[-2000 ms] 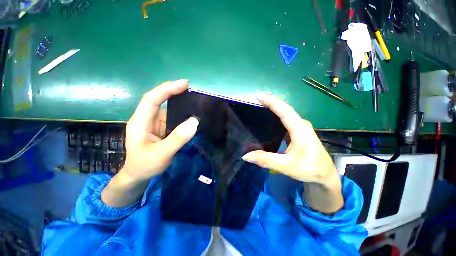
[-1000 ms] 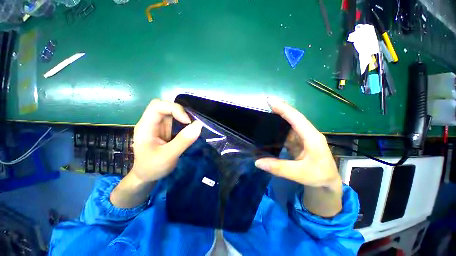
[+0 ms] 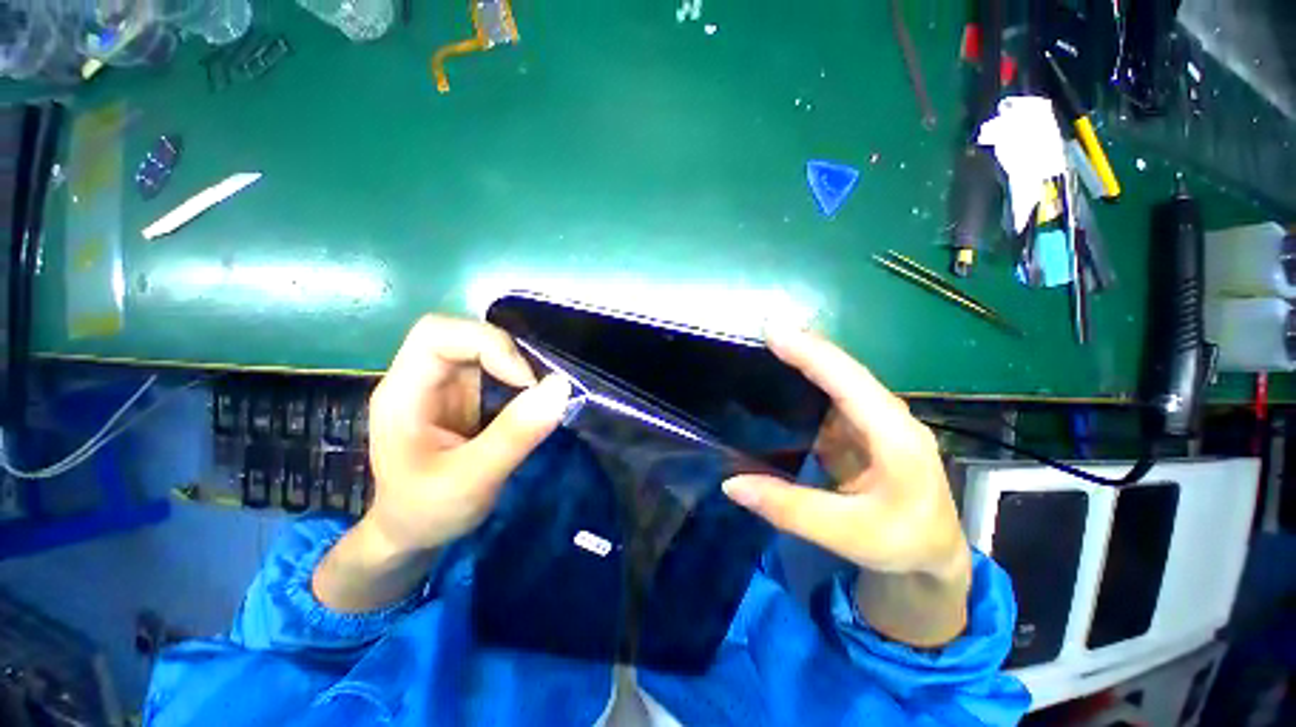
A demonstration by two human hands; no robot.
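A black glossy tablet point(image 3: 682, 355) is held over my lap at the bench's front edge. A clear shiny protective film point(image 3: 625, 412) is lifted from its upper left corner, with a bright crease running diagonally across the screen. The lower part of the black face carries a small white label point(image 3: 593, 543). My left hand point(image 3: 455, 440) pinches the lifted film between thumb and bent fingers. My right hand point(image 3: 853, 462) grips the tablet's right edge, thumb on the front face. The tablet's back is hidden.
On the green bench point(image 3: 611, 185) lie a blue triangular pick point(image 3: 832, 186), gold tweezers point(image 3: 945, 291), a white strip point(image 3: 202, 206) and an orange flex cable point(image 3: 462, 57). A black corded tool point(image 3: 1174, 313) lies right. A white foam tray point(image 3: 1229, 518) holds black panels at the lower right.
The film's upper left corner has been lifted and folded back toward me, showing more of the glossy screen. My left hand has moved slightly down with it. My right hand keeps its grip.
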